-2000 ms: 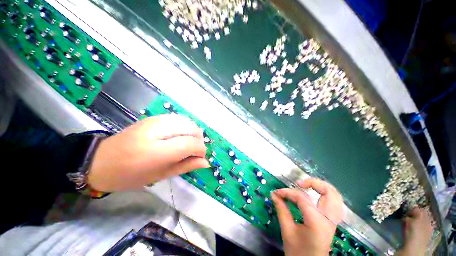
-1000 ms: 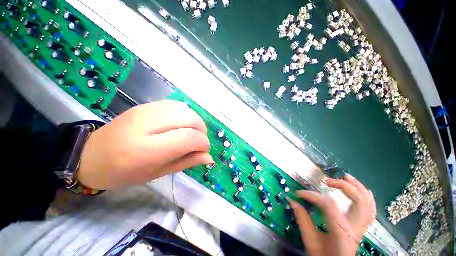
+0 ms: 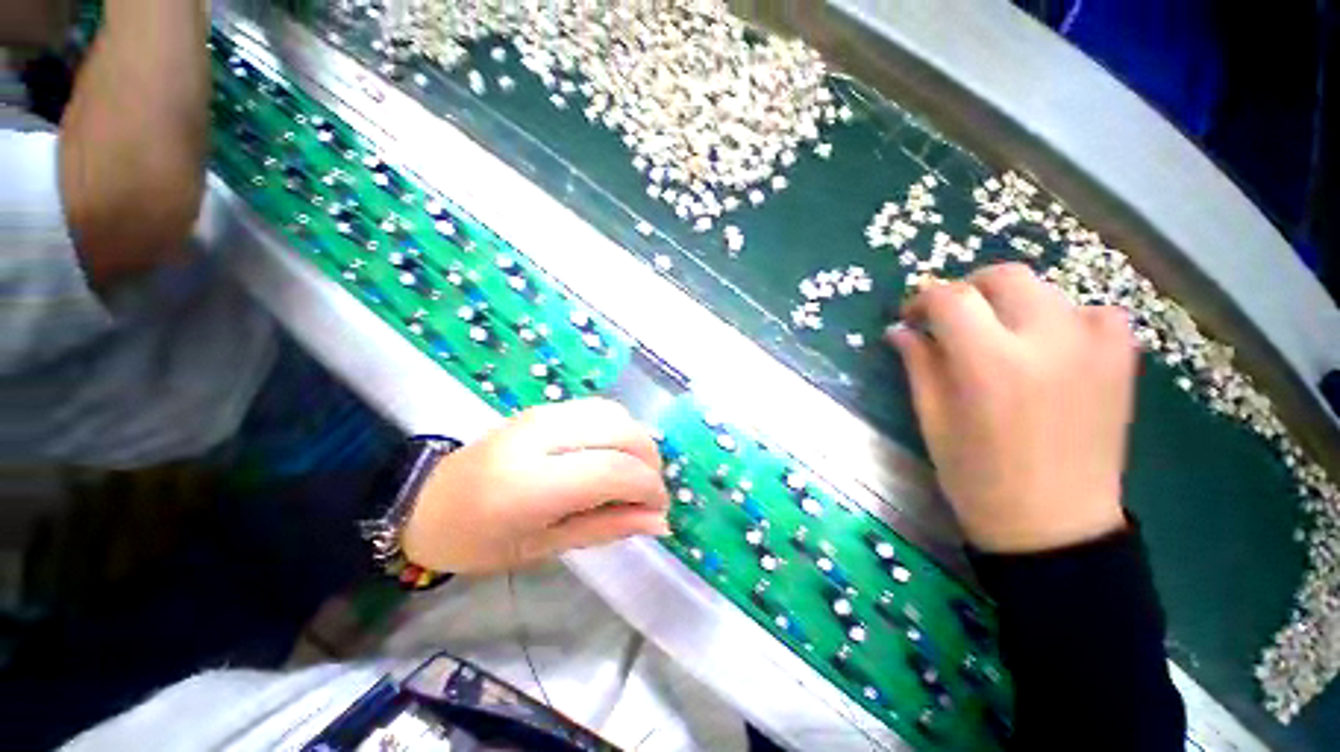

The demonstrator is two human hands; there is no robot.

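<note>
A green circuit board [image 3: 801, 566] with dark, pale-topped cylinders and small blue parts lies in the metal conveyor rail [image 3: 647, 588]. My left hand [image 3: 544, 485], with a dark watch, is over this board's left end and the near rail; its fingertips are pinched together, and any part between them is hidden. My right hand [image 3: 1029, 397] is over the dark green parts tray [image 3: 1190, 514], fingers bent down beside small white components [image 3: 830, 294]; its fingertips are partly hidden, and I cannot tell whether it holds any.
A second green board [image 3: 426, 279] lies up-left in the rail, a narrow gap between the boards. A large heap of white components [image 3: 705, 110] is at the tray's far left; more line its pale rim [image 3: 1088, 110]. Another person's arm [image 3: 140, 132] is at upper left. A dark-edged box [image 3: 441, 705] is at the bottom.
My right hand has moved from the board to the tray. The view has shifted, bringing the large heap and another person's arm into sight at left. My left hand stays pinched over the board's end.
</note>
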